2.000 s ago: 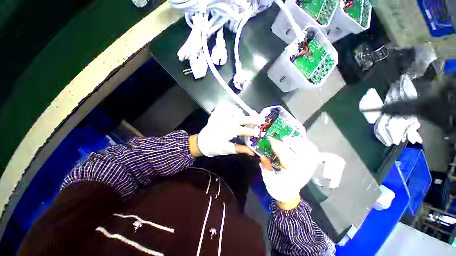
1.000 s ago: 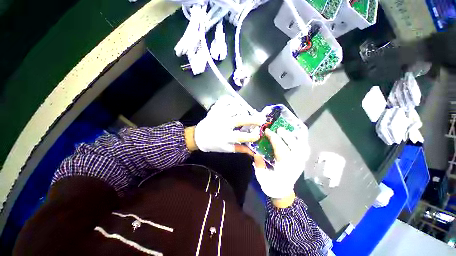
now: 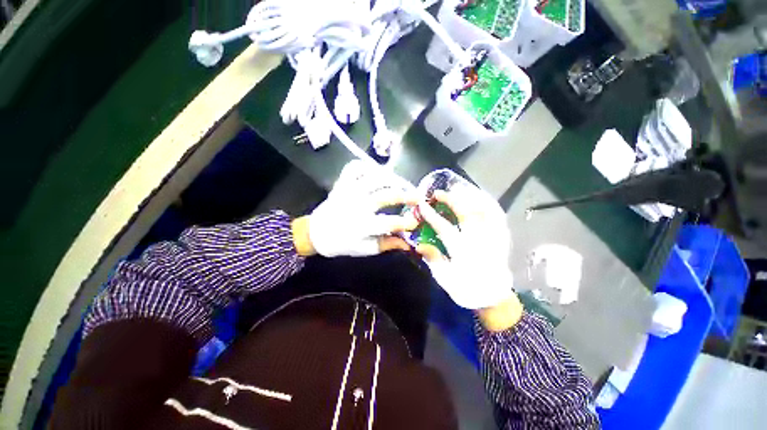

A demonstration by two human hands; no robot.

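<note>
A white power socket housing with a green board inside stands in front of me, its open end up. My left hand, gloved with bare fingertips, grips its left side near the red and dark lead wires. My right hand, also gloved, lies over its right side with fingers at the opening and covers much of the board. A white power cord runs from behind my left hand toward the coils. Whether a small part is at my fingertips cannot be seen.
Several open housings stand at the back. Coiled white cords and plugs lie at the back left, by the conveyor edge. A dark screwdriver hangs at right before white covers. A white piece and blue bin are right.
The view has shifted, showing more of the cords. My right hand has moved further over the housing's opening. The screwdriver now shows more clearly at right. My left hand still grips the housing.
</note>
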